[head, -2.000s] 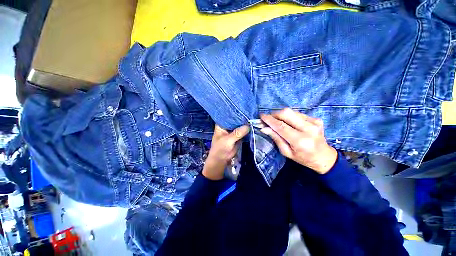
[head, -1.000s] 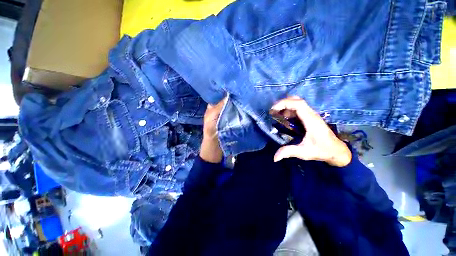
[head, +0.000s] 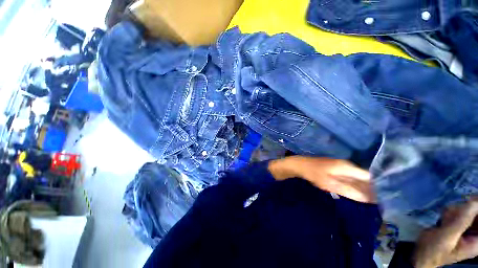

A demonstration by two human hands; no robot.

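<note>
A mid-blue denim jacket (head: 419,180) lies at the right, its near part lifted and blurred. A sleeve-like denim piece with a long seam (head: 325,94) stretches left from it. My left hand (head: 327,177) reaches right from the dark sleeve, its fingertips closed on the near jacket part's left edge and partly hidden by it. My right hand (head: 448,238) is at the lower right, cut off by the picture's edge, with curled fingers against the denim's lower edge. Whether it holds a small tool cannot be seen.
More denim jackets with silvery buttons (head: 173,99) are heaped at the left, some hanging down. A brown cardboard box (head: 188,18) and yellow surface (head: 272,21) lie behind. A darker buttoned denim piece (head: 367,15) is at the top right. Blue and red bins (head: 65,163) stand at the far left.
The view has swung so that the heap and both hands appear further right. My left hand has moved along the jacket, and its near part is now raised and turned. My right hand is partly out of the picture.
</note>
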